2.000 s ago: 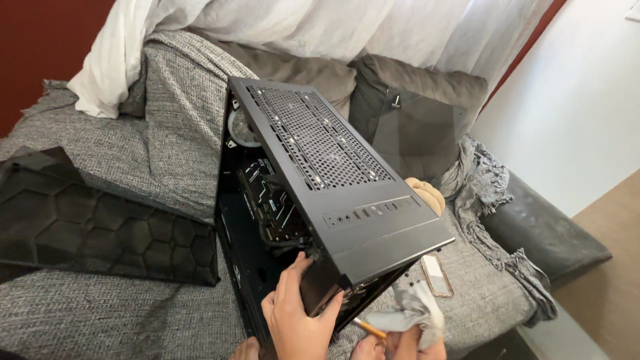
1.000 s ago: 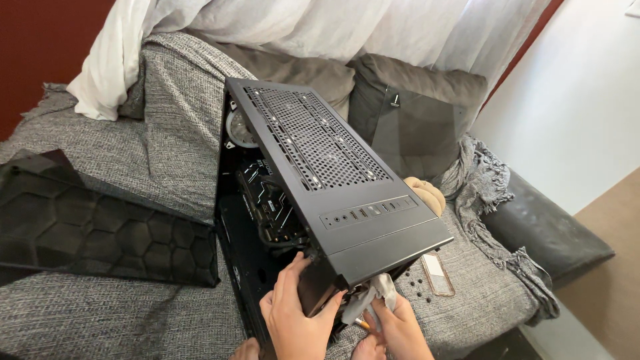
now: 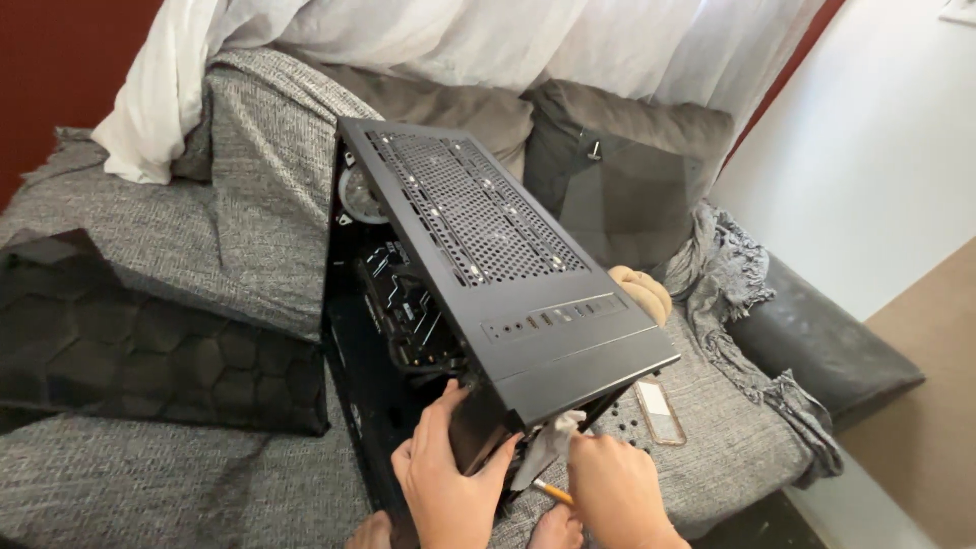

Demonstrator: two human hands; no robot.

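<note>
A black desktop computer case [image 3: 526,335] stands tilted on a sofa, its perforated top panel facing up and one side open. Inside show a graphics card [image 3: 404,305] and a round fan [image 3: 362,194]. My left hand [image 3: 454,465] grips the front lower corner of the case, thumb and fingers on either side of a dark panel. A pale, crumpled cloth or tissue [image 3: 547,450] is in my right hand [image 3: 618,488], pressed at the case's front edge; the fingertips are partly hidden. Beneath it lies a yellow-orange pencil-like stick [image 3: 553,492], near my bare foot [image 3: 557,526].
A dark panel with a hexagon pattern [image 3: 152,358] leans at the left. Several small black screws [image 3: 625,424] and a clear phone case [image 3: 660,412] lie on the woven sofa cover at right. Behind are a cushion, a dark glass-like panel [image 3: 625,191] and a fringed grey throw [image 3: 717,282].
My right hand, lower down with the cloth two seconds ago, has moved up to the front edge of the case. My left hand keeps its grip on the corner.
</note>
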